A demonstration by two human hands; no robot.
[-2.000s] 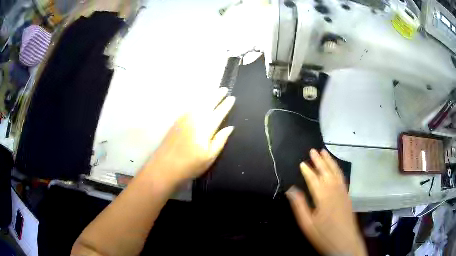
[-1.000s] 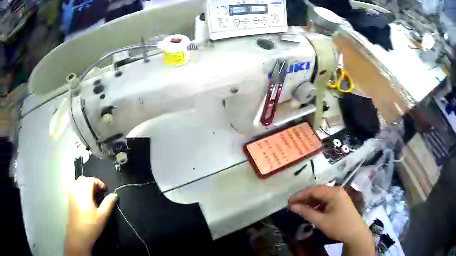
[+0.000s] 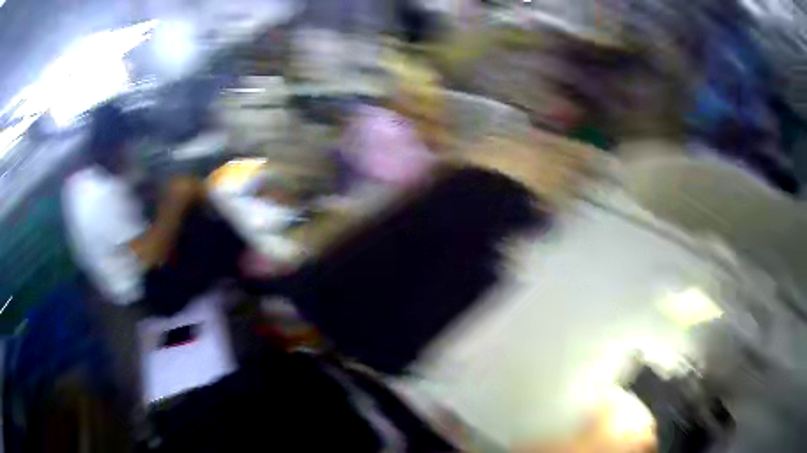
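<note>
The whole view is strongly blurred. My left hand (image 3: 619,423) shows only as a bright, overexposed patch at the bottom right, cut off by the lower edge; its fingers cannot be made out. Dark cloth or machine parts (image 3: 664,394) lie just right of it, too blurred to separate. The black stack of cut panels (image 3: 416,265) lies across the middle, on the left side of the white machine table (image 3: 522,327). My right hand is out of the picture.
A person in a white top (image 3: 102,230) sits at the left with dark cloth in front. Below is a pale sheet (image 3: 186,354) with a small black thing on it. More dark cloth (image 3: 292,407) is at the bottom. A blurred pink thing (image 3: 385,146) is behind the stack.
The view has swung far left, away from the machine head and the reddish-brown case. The black stack and a seated person have come into view. My right hand has left the picture.
</note>
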